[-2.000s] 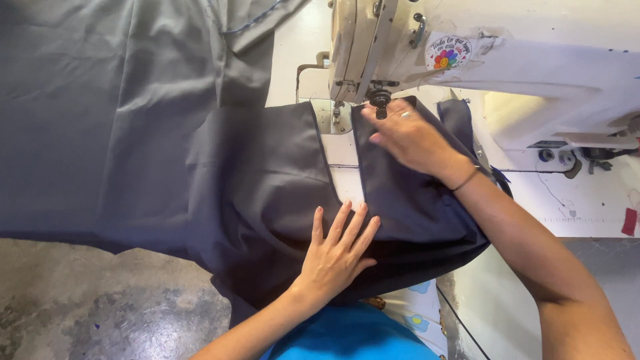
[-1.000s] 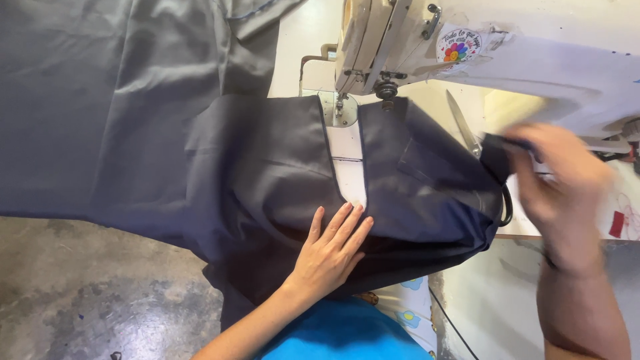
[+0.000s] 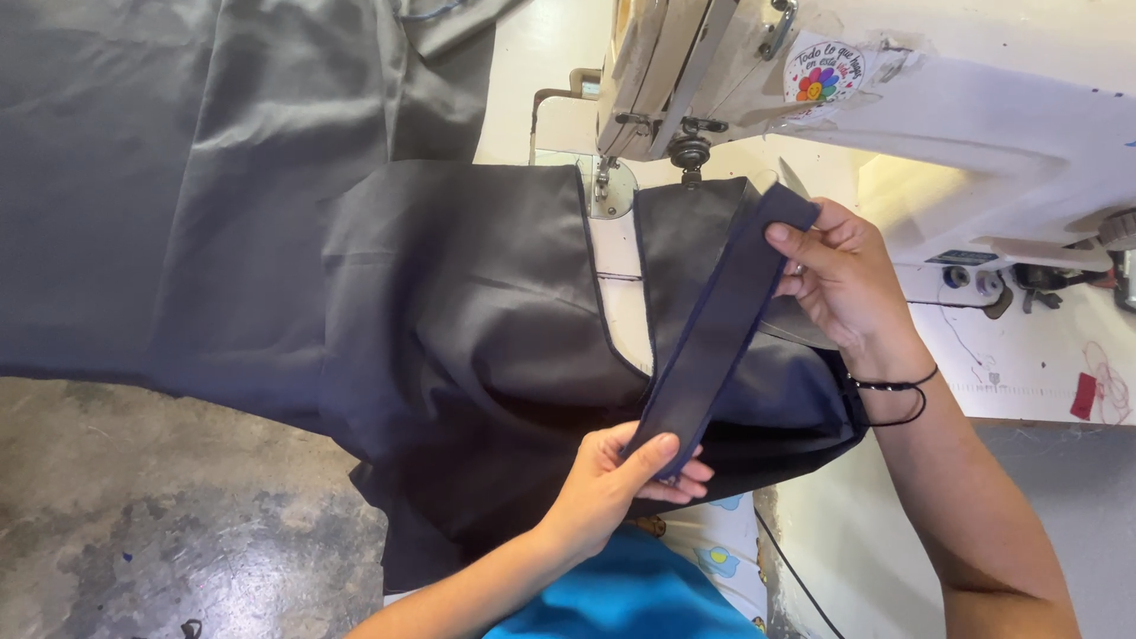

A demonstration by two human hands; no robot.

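Observation:
A narrow dark fabric strip point(image 3: 710, 342) with overcast edges is stretched at a slant between my hands. My left hand point(image 3: 626, 475) pinches its lower end; my right hand point(image 3: 830, 275) grips the upper end between thumb and fingers. Beneath the strip lies a large dark garment piece point(image 3: 479, 302) with a long narrow opening, its edges overcast. Through that opening the sewing machine's white bed shows. The presser foot point(image 3: 603, 182) stands at the top of the opening, over the metal needle plate point(image 3: 619, 202).
The white sewing machine point(image 3: 958, 98) spans the upper right. Behind the strip's top end, a pointed metal blade point(image 3: 792, 177) shows partly. Bobbins point(image 3: 957, 277) sit on the machine bed at right. A red scrap point(image 3: 1083, 396) with loose thread lies near the table edge.
My right hand has come back from the right side and now holds the strip. My left hand has left the cloth by the opening and taken the strip's lower end.

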